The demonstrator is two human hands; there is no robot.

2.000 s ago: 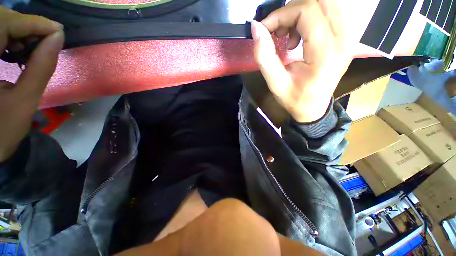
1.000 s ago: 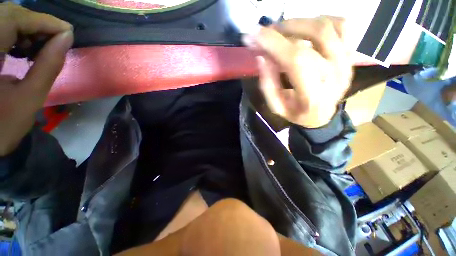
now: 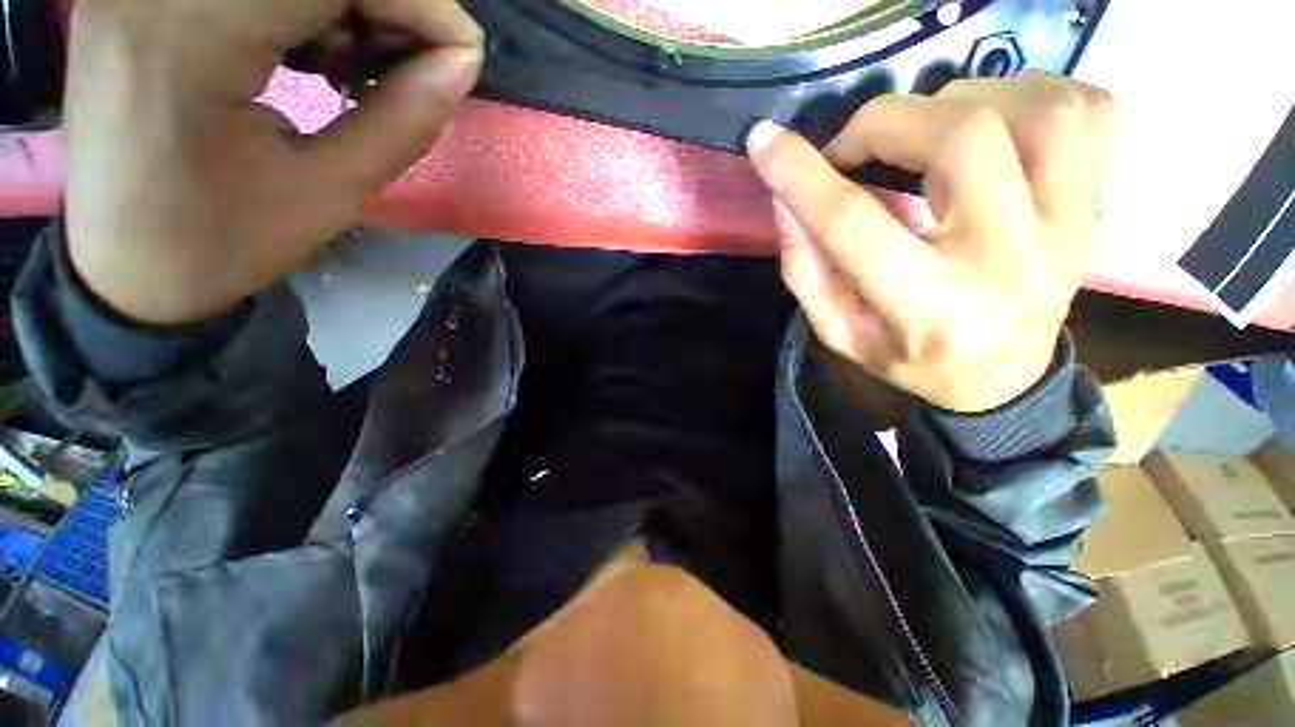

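The glossy black plastic frame (image 3: 838, 97) lies at the top of the view, its big round opening cut off by the picture's edge. A matt black adhesive foam strip (image 3: 625, 111) runs along the frame's near side. My left hand (image 3: 213, 156) has thumb and forefinger pinched together at the strip's left part; the exact grip is hidden behind the fingers. My right hand (image 3: 923, 242) has its fingers apart and holds nothing; its index fingertip presses on the strip near the frame's near edge.
The pink-red foam mat (image 3: 597, 178) shows below the frame, its front edge close to my body. A strip sheet (image 3: 1250, 234) with black bars lies at the right on white sheeting (image 3: 1150, 171). Brown cartons (image 3: 1179, 604) stand low right; blue bins (image 3: 43, 568) are low left.
The view has shifted, so the frame sits further right. My right hand first held the strip's end, then blurred over the frame, and now presses the strip with one fingertip. My left stays pinched.
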